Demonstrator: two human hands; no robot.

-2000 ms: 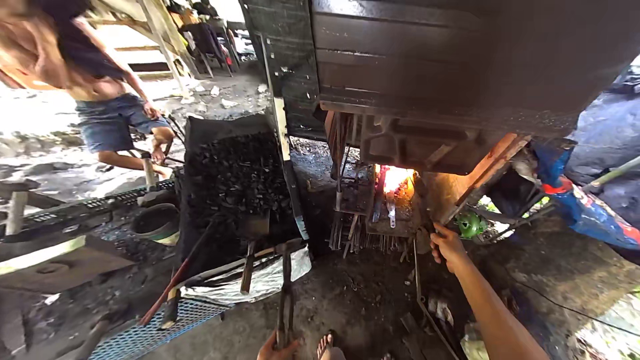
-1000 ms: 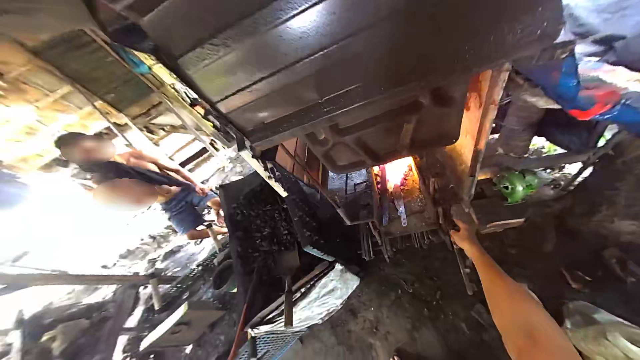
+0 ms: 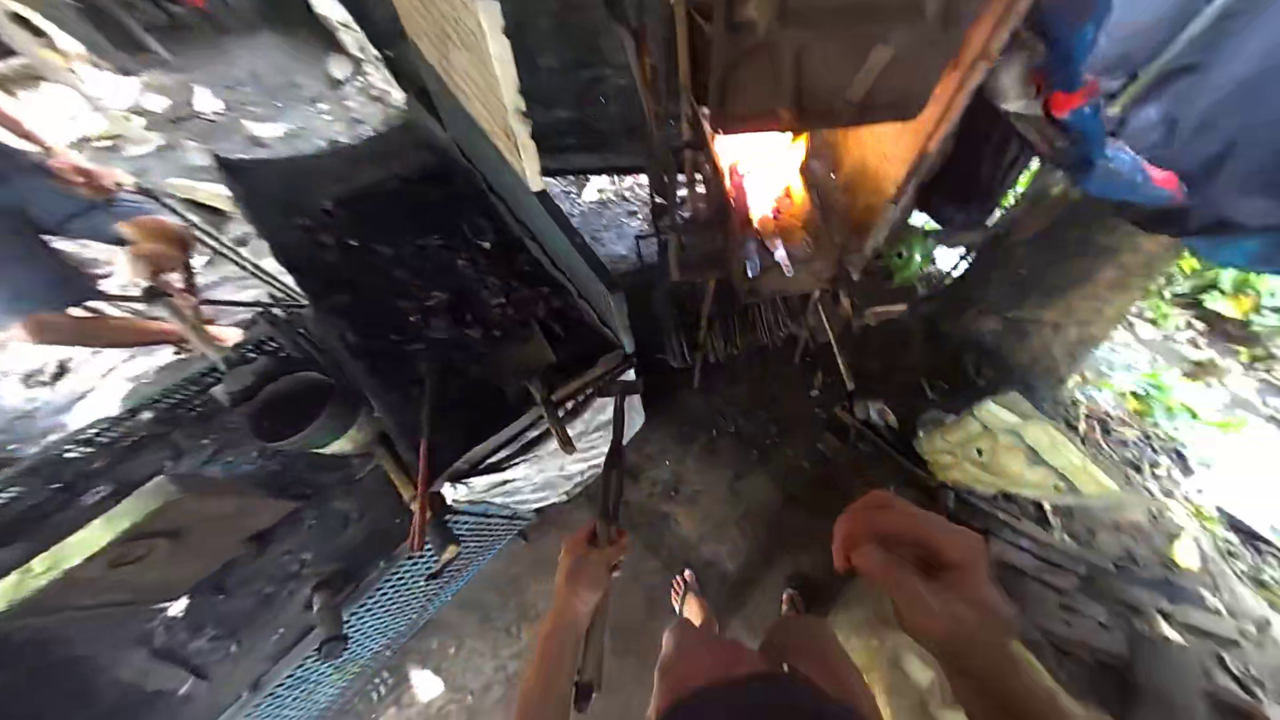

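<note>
My left hand (image 3: 590, 568) is closed around the handles of long dark metal tongs (image 3: 612, 470), which point up and away from me beside the charcoal bin. My right hand (image 3: 915, 565) is raised at the lower right, over the ground, with its fingers curled; it is blurred, and nothing plainly shows in it. Ahead, a forge fire (image 3: 762, 175) burns brightly under a dark metal hood. Light-coloured metal pieces (image 3: 778, 256) stick out of the fire toward me.
Charcoal (image 3: 440, 265) lies in a dark-lined bin at the left, with a shovel (image 3: 540, 385) in it. A blue metal mesh (image 3: 400, 610), a round container (image 3: 300, 410) and a hammer (image 3: 328, 620) are nearer. A person (image 3: 90, 240) crouches far left. A yellowish sack (image 3: 1010, 450) lies right.
My right hand has come away from the front of the forge, back toward my body. The view has turned down. My left hand holds tongs, as it did two seconds ago.
</note>
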